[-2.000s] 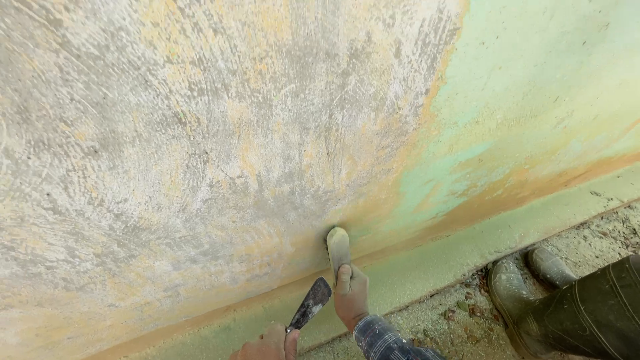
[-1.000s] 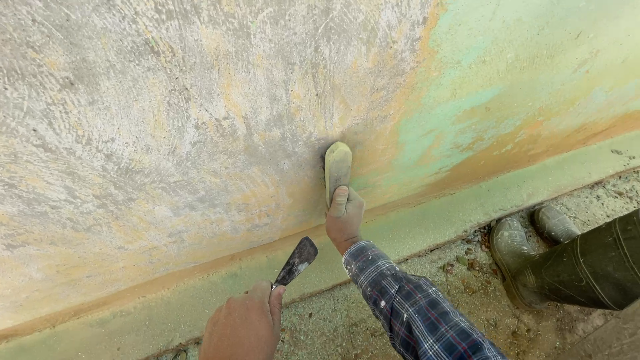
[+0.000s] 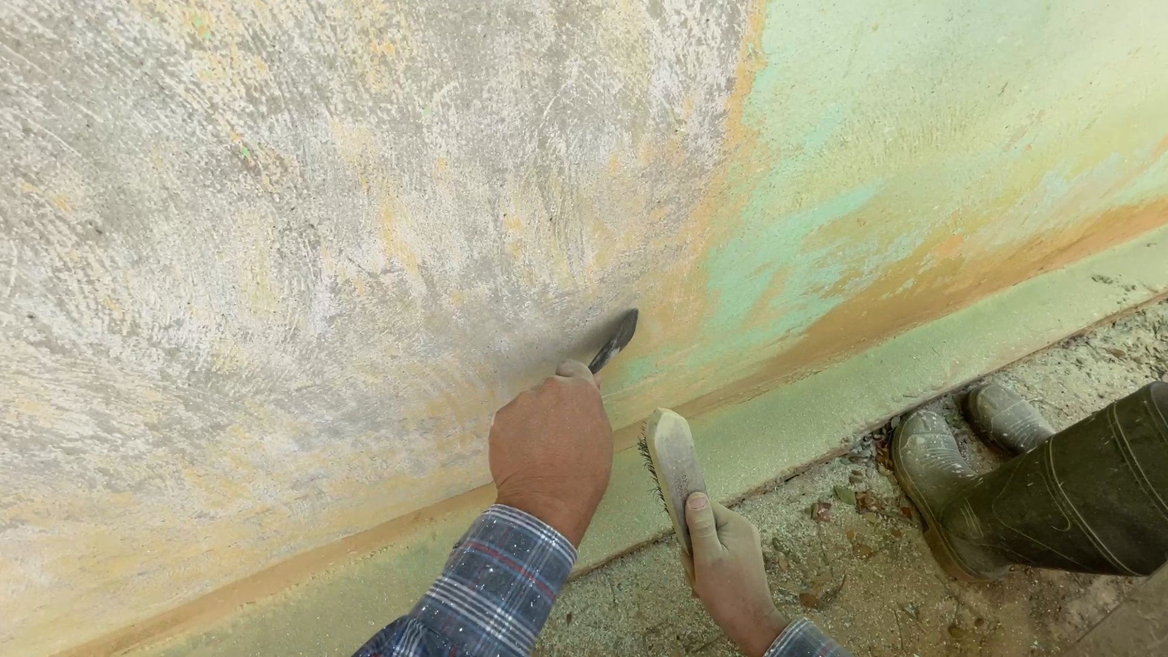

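My left hand (image 3: 552, 447) grips a putty knife (image 3: 617, 339), its dark blade touching the patchy plaster wall (image 3: 365, 274) near the edge of the green paint. My right hand (image 3: 730, 557) is lower and to the right, closed on a dusty wire brush (image 3: 677, 465). The brush is away from the wall's scraped area, with its dark bristles turned to the left. Grey, white and ochre patches show on the wall to the left, and pale green paint (image 3: 912, 119) covers it on the right. The knife's handle is mostly hidden in my left hand.
A green ledge (image 3: 766, 456) runs along the foot of the wall. Below it lies dusty ground (image 3: 849, 566) with leaves and debris. Legs in dark rubber boots (image 3: 967, 511) stand at the right, close to the ledge.
My left hand has moved up and right, bringing the putty knife to the wall. My right hand has drawn the brush down and right, away from the scraped surface where it was.
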